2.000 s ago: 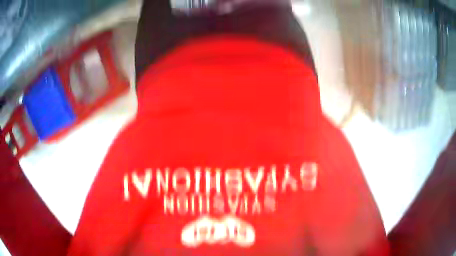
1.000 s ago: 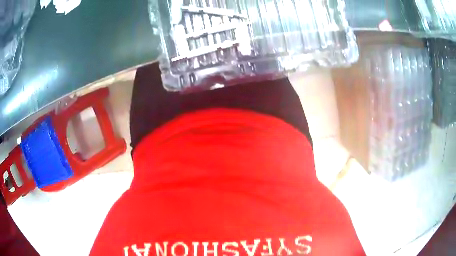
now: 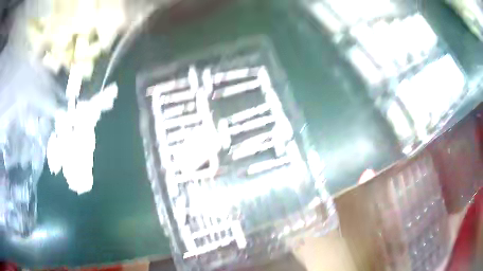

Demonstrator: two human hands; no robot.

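The near clear blister tray (image 3: 312,211) lies on the dark green worktable in front of me, its near end at the table edge. Whitish rods (image 3: 249,116) lie crosswise in it in two columns, with more in its near left part. A loose pile of bright white pieces (image 3: 79,148) lies left of the tray. The picture is blurred, so single parts are hard to tell. Neither of my hands is in view.
A crumpled clear bag (image 3: 18,159) lies far left. Pale yellow pieces (image 3: 79,32) sit in a bag at the upper left. A filled blister tray (image 3: 431,79) with thick white parts is at the upper right. Stacked clear trays (image 3: 418,211) stand below the table edge at right.
The view has swung up from my red top and the floor to the table. The whole near tray, the white pile and the filled tray now show. No hand has come into view.
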